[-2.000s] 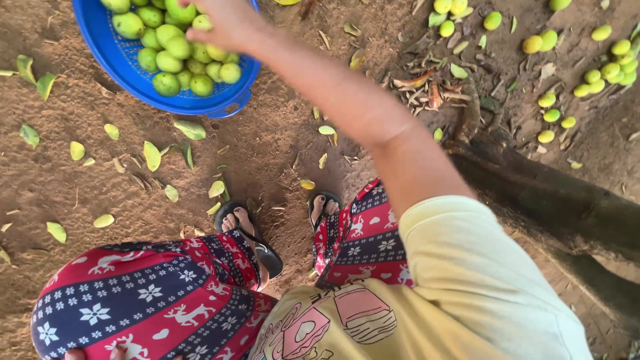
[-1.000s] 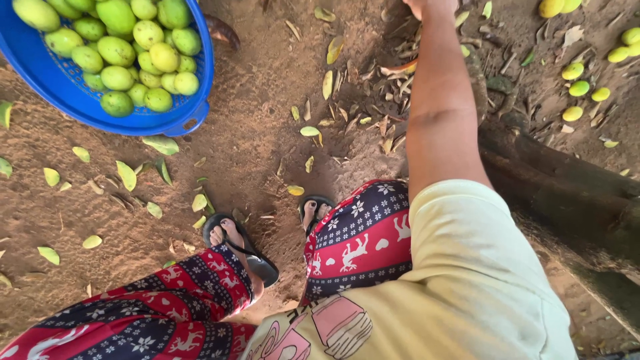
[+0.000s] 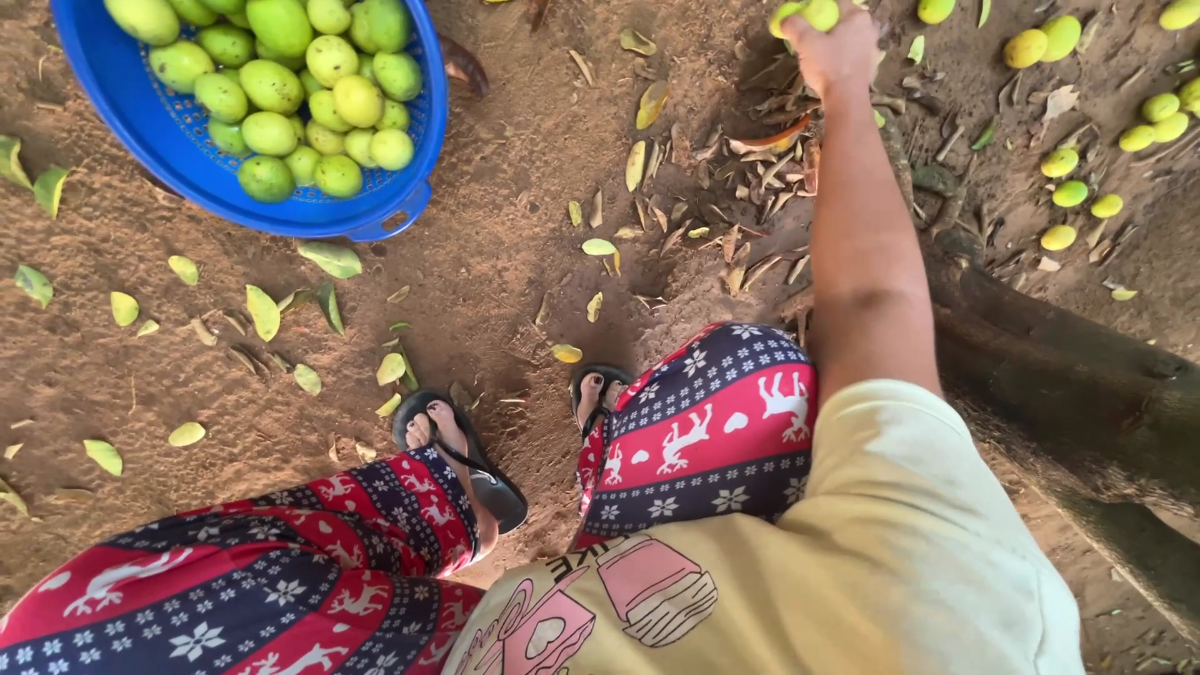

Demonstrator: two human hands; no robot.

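Note:
At the top edge of the head view, my right hand [image 3: 837,54] is closed around yellow-green fruits [image 3: 804,15], at least two of which show at its fingers. Beneath it lie dry leaves on bare soil. A blue plastic perforated basket [image 3: 427,131], upper left, holds many green and yellow-green fruits [image 3: 272,86]. More loose fruits [image 3: 1059,163] lie scattered on the ground to the right of my hand. My left hand is out of the frame.
A thick tree trunk or root [image 3: 1059,375] runs along the right side. My feet in black flip-flops [image 3: 497,492] stand on the soil below the basket. Fallen leaves [image 3: 263,313] and a curved reddish-brown piece [image 3: 771,139] lie about.
My right hand has moved from over the basket out to the right, above the ground, and now has fruits in it. The left hand's fingers, at the lower left edge earlier, have left view.

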